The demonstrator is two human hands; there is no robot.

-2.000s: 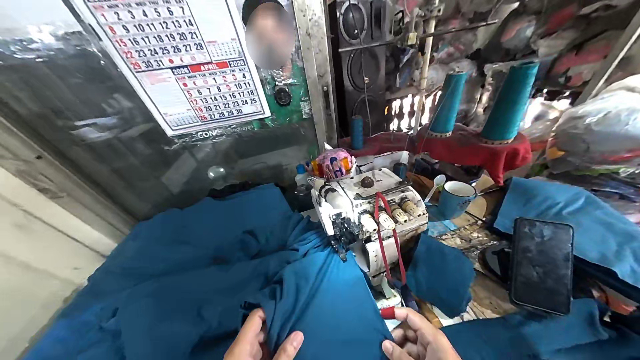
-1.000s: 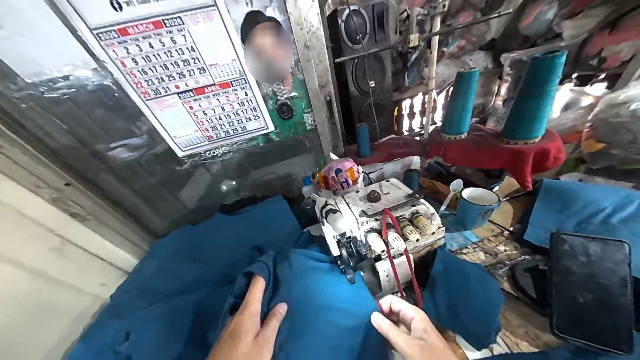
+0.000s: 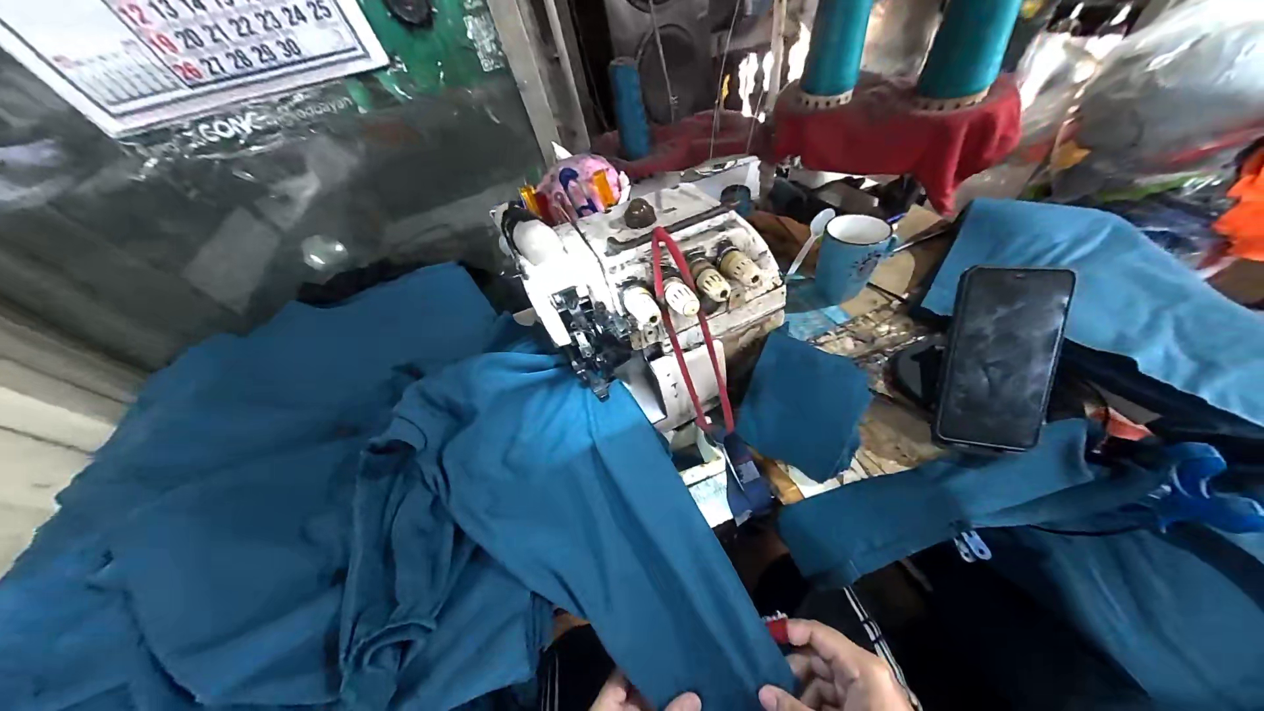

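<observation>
A length of blue fabric (image 3: 612,513) runs from under the presser foot of a white overlock sewing machine (image 3: 691,257) down to the bottom edge of the view. My left hand (image 3: 642,699) pinches its lower left edge and is partly cut off by the frame. At its lower right edge my right hand (image 3: 839,671) grips the cloth, with a small red thing (image 3: 777,629) at the fingertips. A red strap (image 3: 683,346) loops over the machine's front, below the tension dials. More blue fabric (image 3: 247,474) lies heaped to the left.
Right of the machine stand a blue enamel mug (image 3: 851,259) and a spoon (image 3: 812,240). A black smartphone (image 3: 1004,355) rests among blue cloth pieces. Teal thread cones (image 3: 837,49) stand on red cloth (image 3: 894,138) behind. A wall calendar (image 3: 197,59) hangs at the upper left.
My hands have moved from close to the machine down toward the bottom of the view, still on the fabric. The cloth now stretches out longer in front of the presser foot. The view has tilted down.
</observation>
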